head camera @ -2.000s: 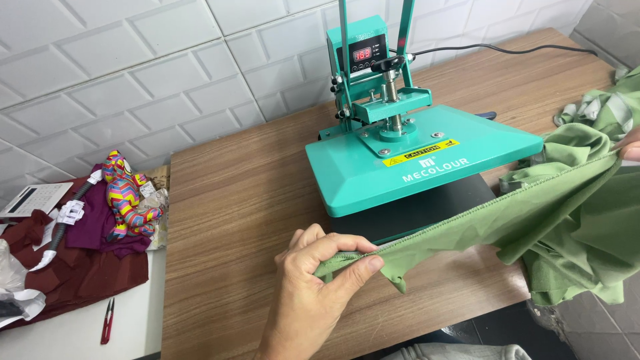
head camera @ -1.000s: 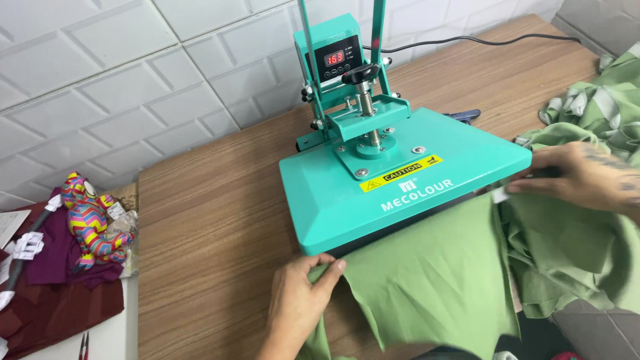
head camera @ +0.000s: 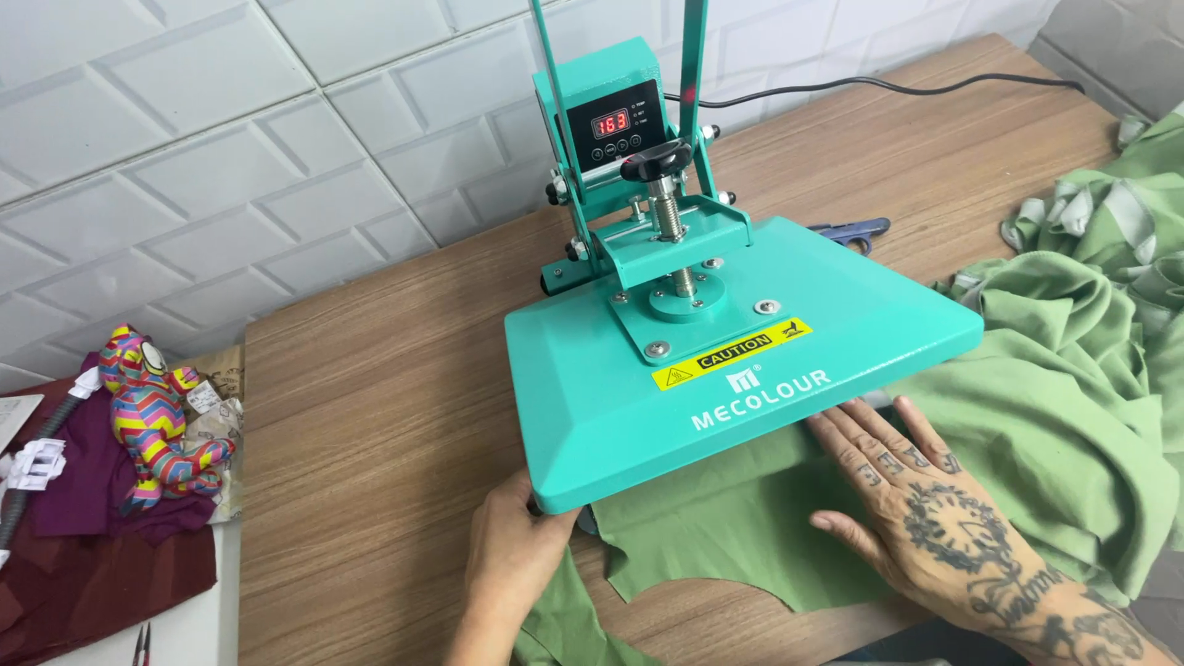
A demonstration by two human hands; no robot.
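Observation:
A Mecolour heat press (head camera: 740, 361) stands on the wooden table, its teal upper plate raised over green fabric (head camera: 731, 527) that lies partly beneath it. At the plate's near left corner is my left hand (head camera: 523, 546), fingertips hidden under the edge; whether they pinch the cloth there does not show. My right hand (head camera: 925, 518) rests flat on the green fabric, fingers spread, fingertips near the plate's front edge. More green fabric (head camera: 1045, 407) is bunched to the right of the press. The press's display is lit red.
Behind the press lie a blue-handled tool (head camera: 851, 231) and a black cable (head camera: 879, 90) along the tiled wall (head camera: 231, 185). At left, a multicoloured stuffed toy (head camera: 157, 407) sits on purple and maroon cloth (head camera: 111, 573), with small red-handled snips or tweezers (head camera: 141, 647) nearby.
The green fabric, held up in front of the press two seconds ago, now lies partly under the raised plate. My right hand has moved from the plate's right edge onto the cloth in front.

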